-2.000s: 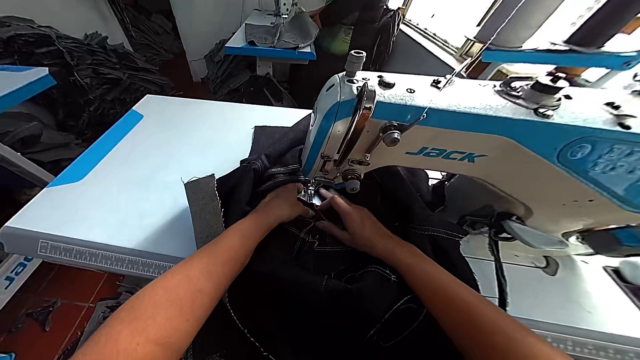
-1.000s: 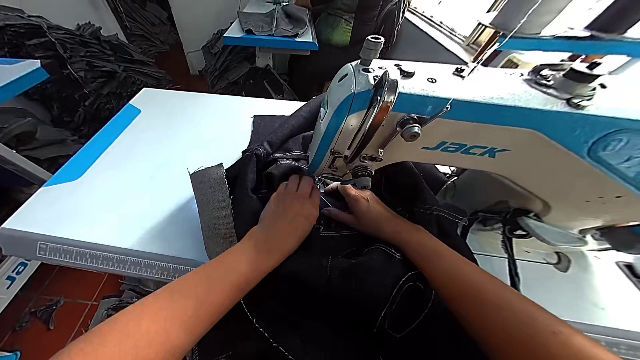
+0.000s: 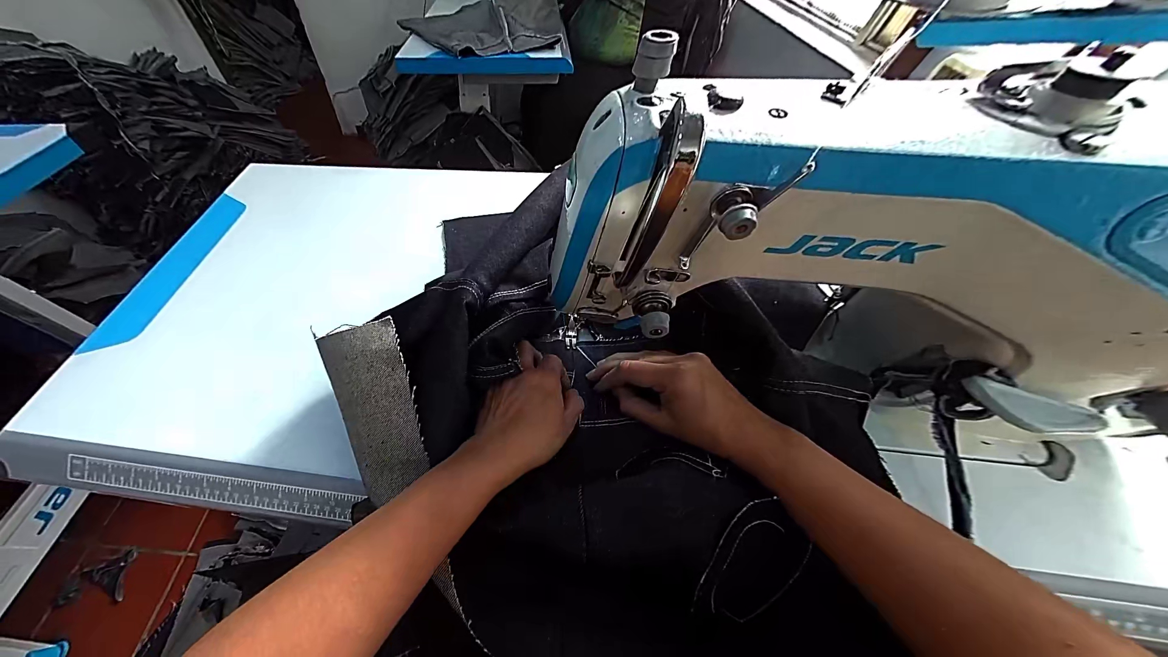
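Note:
A dark denim garment (image 3: 639, 511) with pale stitching lies bunched across the bed of a Jack sewing machine (image 3: 858, 210). Its presser foot (image 3: 572, 332) stands over the denim just beyond my hands. My left hand (image 3: 532, 411) grips a fold of the denim, left of and nearer than the foot. To the right, my right hand (image 3: 680, 392) has its thumb and index finger close together at a thin pale thread that runs from the foot; whether they pinch it I cannot tell. A grey raw-edged denim strip (image 3: 374, 392) hangs at the garment's left.
The white table top (image 3: 301, 274) has a ruler scale (image 3: 214, 491) on its front edge. Heaps of dark cloth pieces (image 3: 137, 146) lie at the back left. Behind, grey cloth (image 3: 493, 27) rests on another table. A knee-high scrap (image 3: 109, 575) lies on the tiled floor.
Both hands have drawn back from the presser foot toward me. The right hand has come away from beside the foot, and a pale thread shows between it and the foot.

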